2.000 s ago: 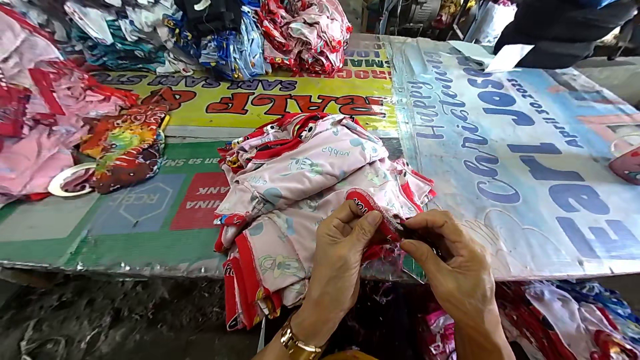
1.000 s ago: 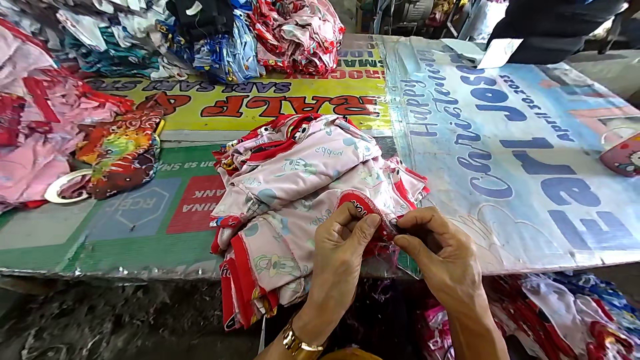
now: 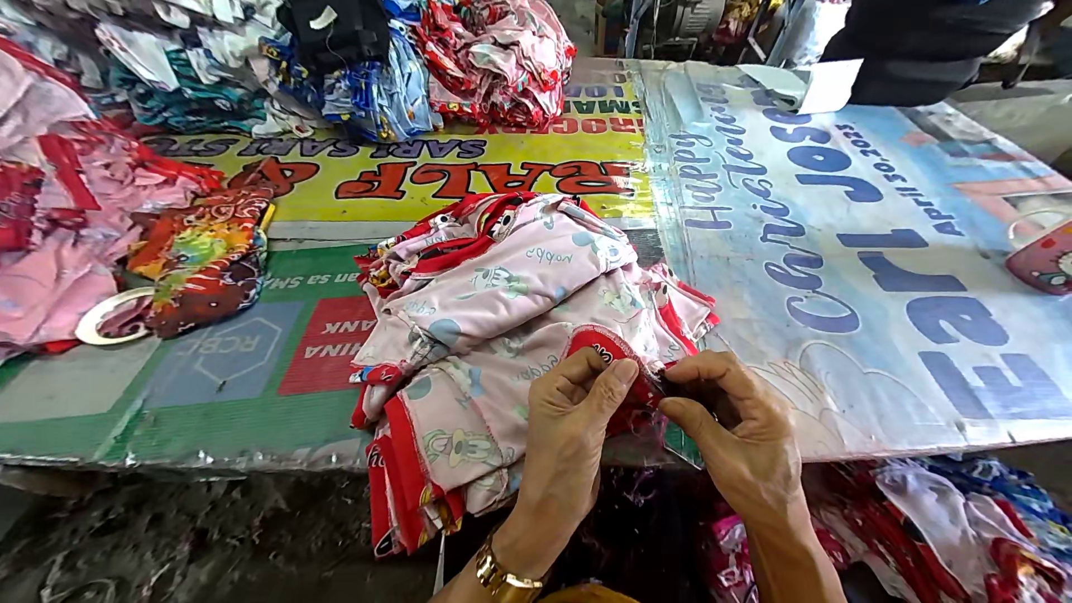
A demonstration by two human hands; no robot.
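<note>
A pile of pink printed fabric pieces with red edging [image 3: 519,293] lies at the table's front edge. My left hand [image 3: 578,419], a gold-coloured watch or bracelet at its wrist, pinches the red trim [image 3: 607,347] of one piece between thumb and fingers. Just to the right, my right hand [image 3: 737,427] has its thumb and forefinger at the same red edge, where a small dark thing shows between the fingertips; I cannot tell what it is. The rest of that piece merges with the pile and hangs partly over the edge.
Banner sheets with printing cover the table [image 3: 193,435]. A tape roll [image 3: 113,316] lies beside a multicoloured cloth [image 3: 213,260] and pink garments [image 3: 75,209] at the left. Bundled fabrics [image 3: 498,59] stand at the back, a red patterned item [image 3: 1043,255] at the right, more cloth [image 3: 946,528] below the edge.
</note>
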